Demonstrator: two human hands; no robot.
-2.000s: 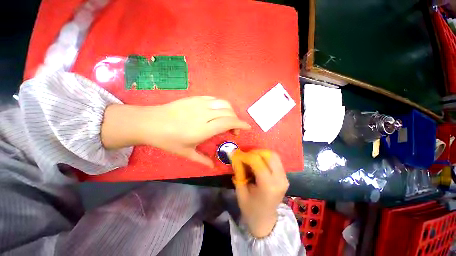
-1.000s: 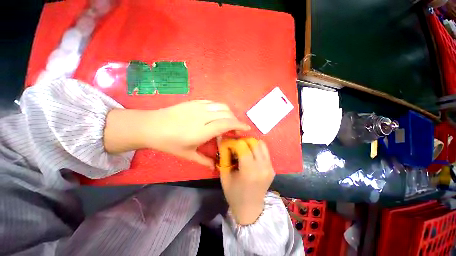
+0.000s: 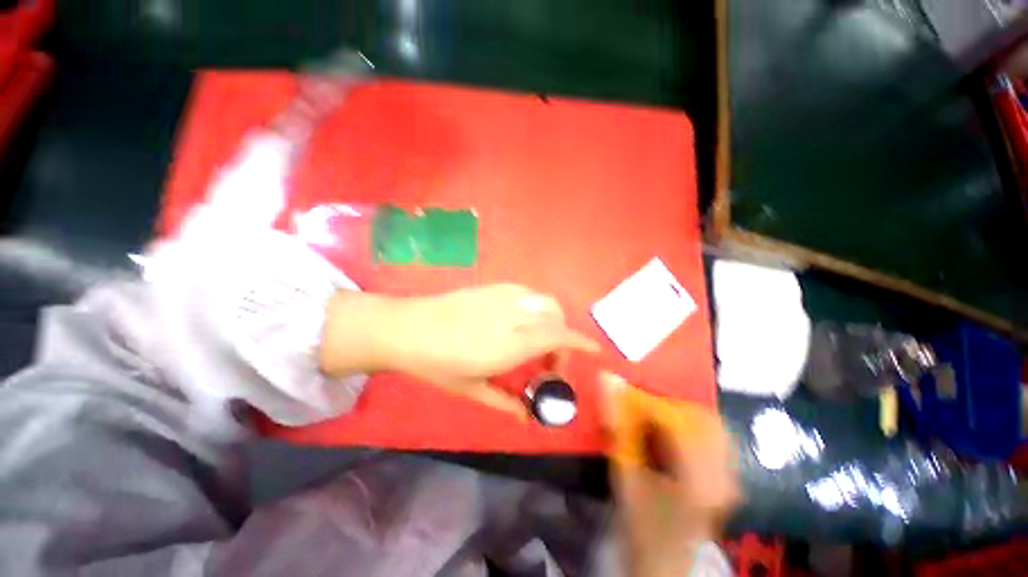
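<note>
A small dark round watch head (image 3: 552,401) with a bright glare lies near the front edge of the red mat (image 3: 564,169). My left hand (image 3: 451,335) rests on the mat, its thumb tip at the watch head's left rim and its fingers above it. Whether they grip it is unclear. My right hand (image 3: 667,451), with yellow-orange finger cots, is blurred, to the right of the watch head and apart from it. A whitish patch shows at its fingertips; I cannot tell whether it is something held.
A white slotted card (image 3: 644,309) lies on the mat's right side. A green label (image 3: 425,237) lies at the upper left of the mat. A white wipe stack (image 3: 760,328), a blurred clear bottle (image 3: 857,358), a blue bin (image 3: 969,389) and shiny film scraps (image 3: 862,487) are on the right.
My right hand has moved right, off the watch head, which is now uncovered. My left hand stays around it. The whole view has shifted, with the mat lower and further right.
</note>
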